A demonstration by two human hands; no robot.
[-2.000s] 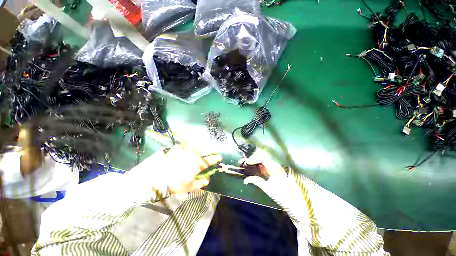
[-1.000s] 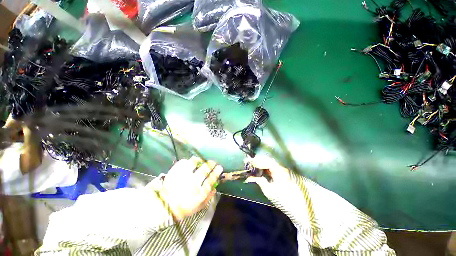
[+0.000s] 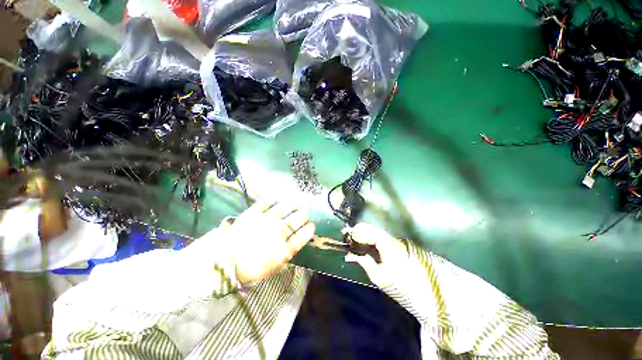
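My left hand (image 3: 271, 242) is closed around a slim hand tool (image 3: 328, 243), whose metal part reaches right to my right hand. My right hand (image 3: 376, 252) pinches a small dark part (image 3: 359, 248) at the end of a black cable; the fingers partly hide it. The cable's folded bundle (image 3: 364, 167) lies on the mat just beyond my right hand, its thin red-tipped end pointing up towards the bags. A speckled pile of tiny metal pieces (image 3: 304, 171) lies left of the bundle.
Two open clear bags (image 3: 280, 128) (image 3: 394, 53) with black parts lie behind the pile, more bags behind them. A dark cable heap (image 3: 105, 126) is on the left, another heap (image 3: 588, 119) on the right. A blurred person's arm (image 3: 53, 211) shows at far left.
The green tool handle seen in my left hand earlier is now hidden. The cable bundle has shifted slightly as my hands work, and both hands stay close together at the mat's near edge.
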